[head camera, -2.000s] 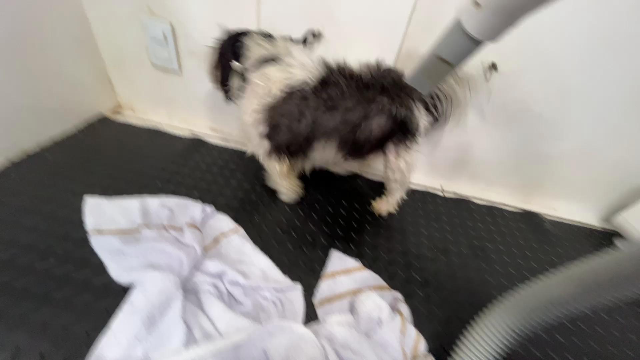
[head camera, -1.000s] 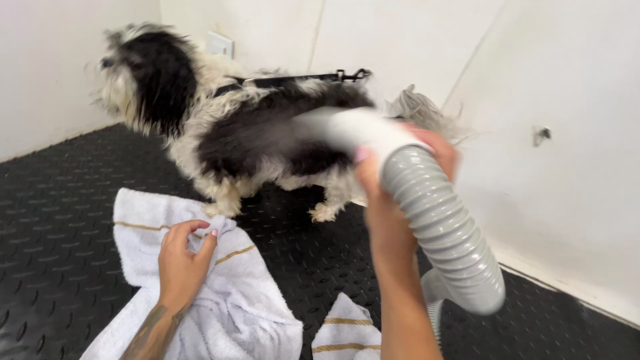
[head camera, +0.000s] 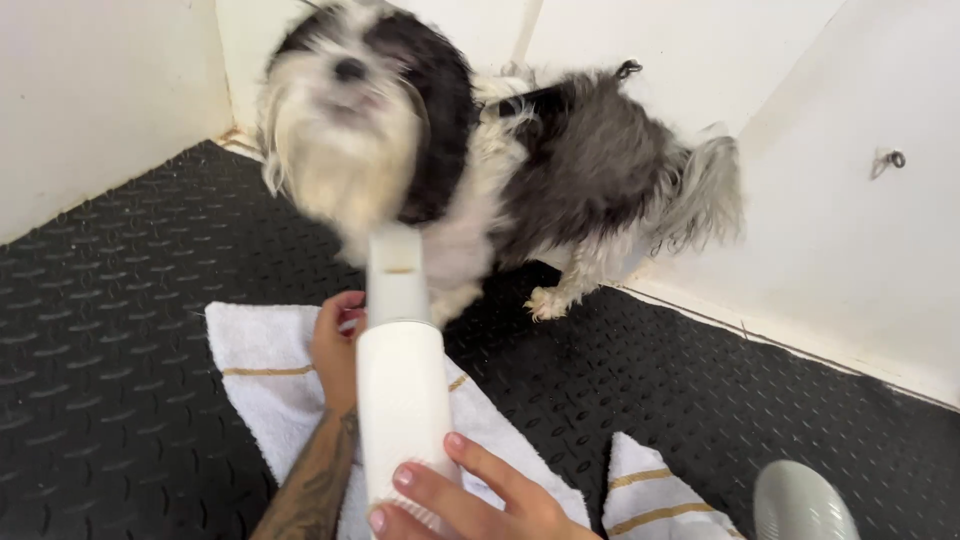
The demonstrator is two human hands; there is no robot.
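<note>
My right hand (head camera: 480, 495) is wrapped around the white handle of a pet dryer nozzle (head camera: 405, 382) at the bottom middle. The nozzle's tip points at the chest of a black-and-white long-haired dog (head camera: 585, 165), which stands facing me with its blurred head raised. It wears a black harness (head camera: 551, 99). My left hand (head camera: 339, 349) is beside the nozzle, over a white towel (head camera: 262, 337) with tan stripes and close to the dog's front legs. The nozzle partly hides its fingers, so its hold cannot be told.
Black diamond-patterned rubber matting (head camera: 112, 337) covers the surface. White walls (head camera: 825, 225) stand behind and left, with a small metal ring (head camera: 895, 159) at the right. A grey dryer hose (head camera: 802, 502) and another striped towel part (head camera: 660, 495) are at the lower right.
The dog has turned its head from the left toward me. The nozzle, held in my right hand, has gone from its back to the front of its chest.
</note>
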